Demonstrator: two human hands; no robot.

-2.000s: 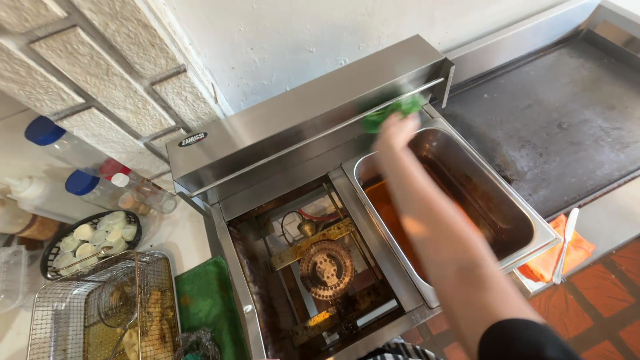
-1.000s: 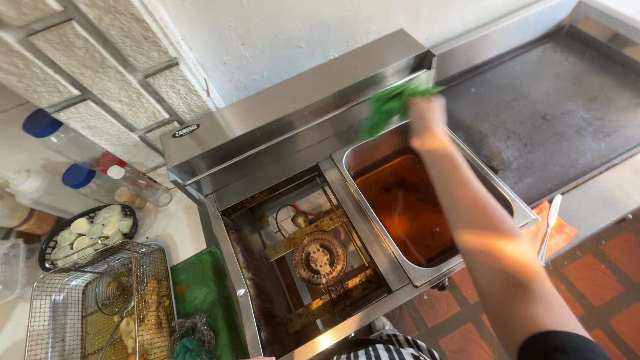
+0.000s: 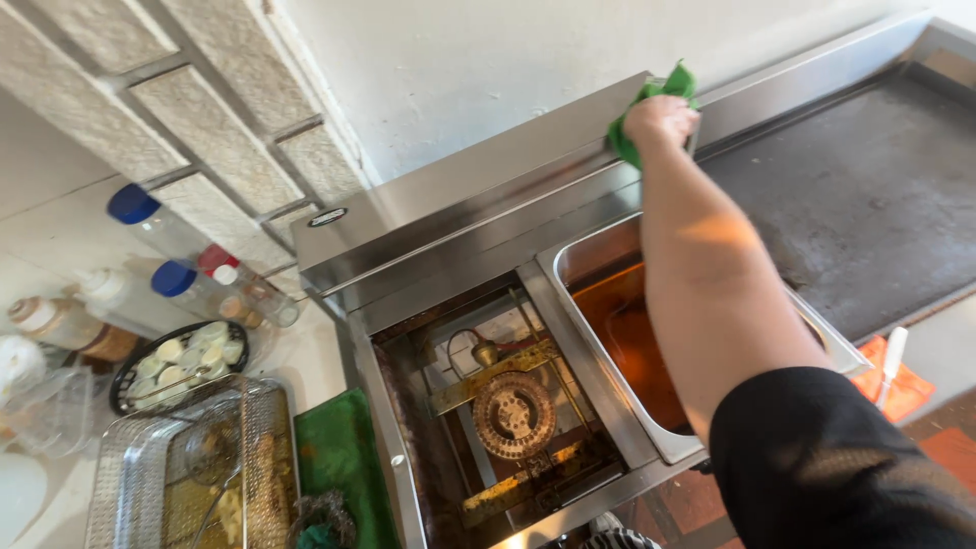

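My right hand point(image 3: 662, 122) is closed on a green cloth point(image 3: 627, 141) at the right end of the steel back panel point(image 3: 488, 164) of a gas fryer. Its forearm reaches over a steel pan point(image 3: 560, 267) holding brown-orange liquid, hiding part of it. Left of the pan lies an open burner bay, where a round, rusty gas burner point(image 3: 515, 416) sits between stained brackets. My left hand is not in view.
A dark griddle plate point(image 3: 869, 191) stands at the right, with a white-handled tool point(image 3: 894, 354) on an orange cloth point(image 3: 911, 393) by its front. At the left are wire fryer baskets point(image 3: 263, 396), a green board point(image 3: 335, 450), a steel scourer point(image 3: 326, 511), a black basket point(image 3: 242, 343) and several bottles point(image 3: 175, 278).
My right hand has moved with the green cloth from the area behind the liquid pan up to the top right end of the back panel.
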